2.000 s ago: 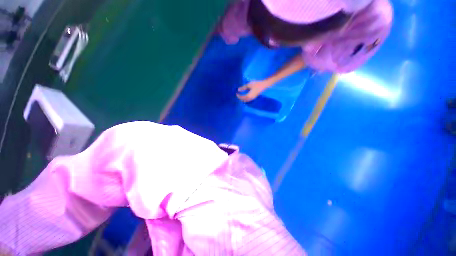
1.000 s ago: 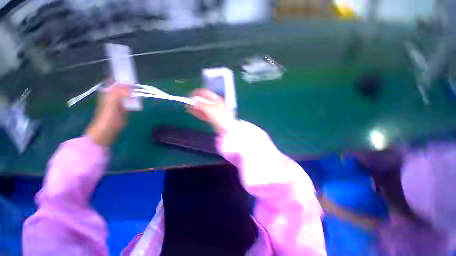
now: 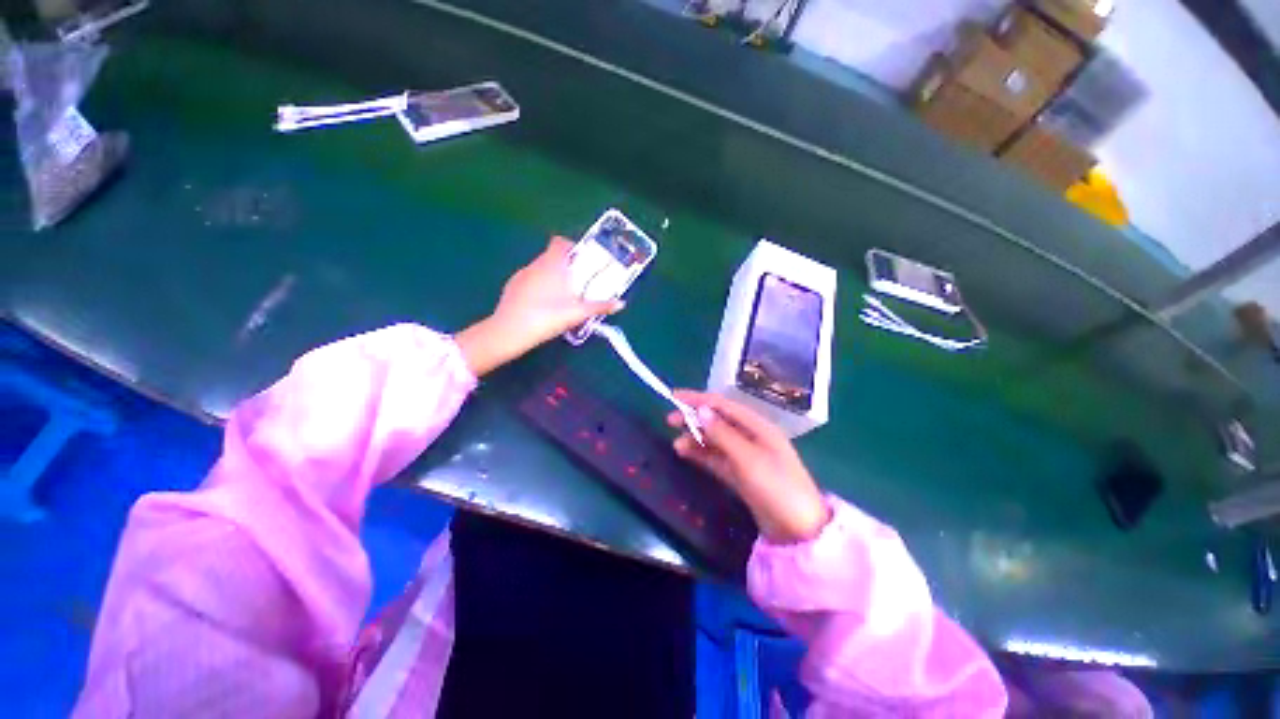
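My left hand (image 3: 536,305) grips a white-rimmed power bank (image 3: 614,260) by its side, above the bench. White cables (image 3: 640,368) run from its lower end to my right hand (image 3: 741,457), whose fingers pinch their ends. The plug type is hidden. Below the cables a long black power strip (image 3: 618,457) with red-marked outlets lies near the bench edge; its right end is partly behind my right hand. The test phone (image 3: 782,341), screen lit, lies on a white phone box (image 3: 734,322) just beyond my right hand.
Other white-rimmed units with white leads lie at upper left (image 3: 461,110) and to the right (image 3: 914,280) on the green bench (image 3: 351,211). A clear plastic bag (image 3: 61,141) is at far left. A dark object (image 3: 1129,486) lies at right. Cartons (image 3: 1014,77) stand behind.
The view has turned and sharpened. The power bank is now lower in my left hand and nearer my right hand. My right hand has moved from beside the phone box towards the power strip.
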